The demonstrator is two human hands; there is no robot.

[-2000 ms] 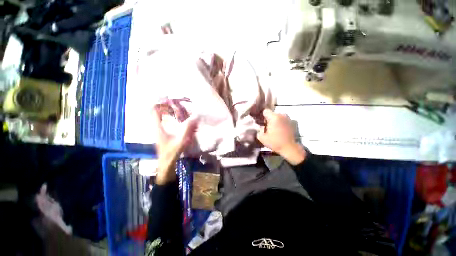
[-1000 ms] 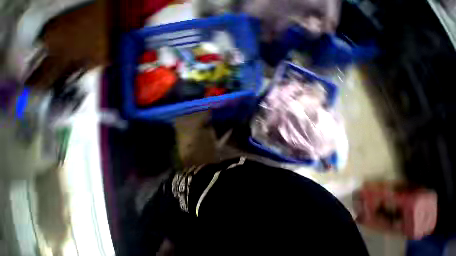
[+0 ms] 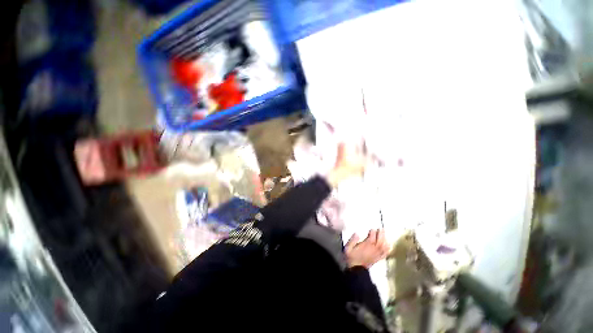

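The picture is blurred and tilted, and the white table is overexposed. Pale pink cloth lies bunched along the near edge of the white table. My left hand reaches over the cloth at the table edge; its fingers are washed out, so its grip is unclear. My right hand is lower, beside the machine bed, with its fingers apart and nothing visible in it. Part of the sewing machine shows at the lower right, blurred.
A blue basket with red and white items stands beyond the table's corner. A red crate-like object is on the floor at the left. Light, pinkish material and a blue item lie below the basket. Blurred equipment stands beyond the table at the right.
The view has swung from the table to floor baskets and back to the table at a tilt. Both hands, out of clear view one second ago, show again at the table.
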